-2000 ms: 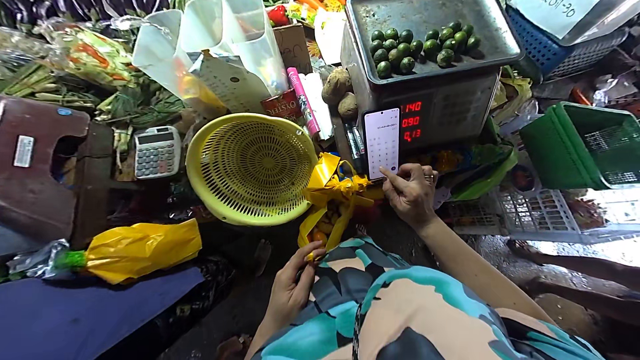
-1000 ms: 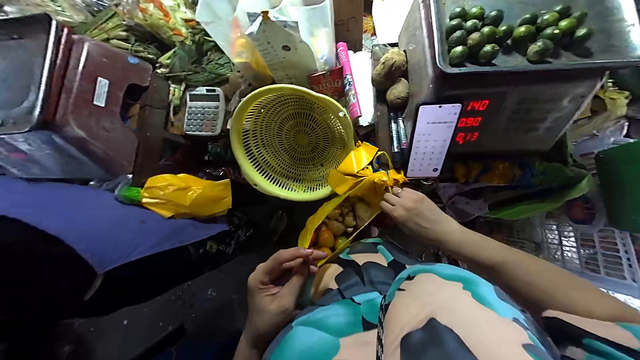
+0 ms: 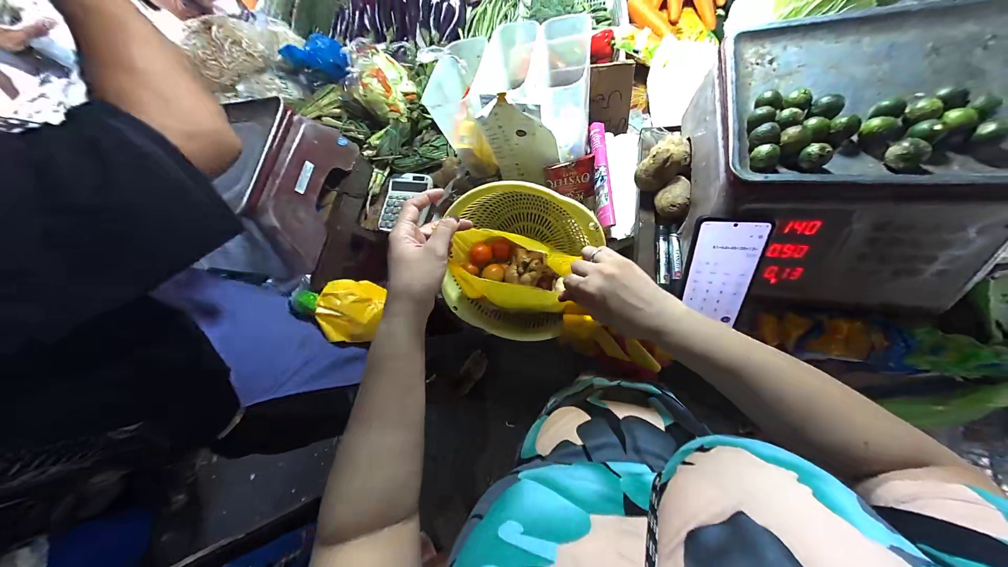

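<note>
A yellow plastic bag (image 3: pixel 516 296) is stretched between my two hands, its mouth spread wide over the yellow plastic colander (image 3: pixel 528 198). Inside the bag lie several tomatoes (image 3: pixel 492 258) and ginger root (image 3: pixel 529 268). My left hand (image 3: pixel 421 248) pinches the left edge of the bag with thumb and fingers. My right hand (image 3: pixel 602 287), with a ring on one finger, grips the right edge. More yellow plastic hangs below my right hand. A smartphone (image 3: pixel 724 272) showing a calculator screen leans against the digital scale (image 3: pixel 858 260), right of my right hand.
Small green citrus fruits (image 3: pixel 803 130) lie on the scale's metal tray (image 3: pixel 850 59). A pocket calculator (image 3: pixel 404 201), brown potatoes (image 3: pixel 665 161) and clear plastic containers (image 3: pixel 516 59) stand behind the colander. At left are another scale (image 3: pixel 299 169), a yellow-wrapped bundle (image 3: pixel 352 311) and a person in dark clothing (image 3: pixel 102 205).
Both hands have moved up and lifted the yellow bag from beside the colander to over it, with its mouth now spread. A person's arm has come in at left.
</note>
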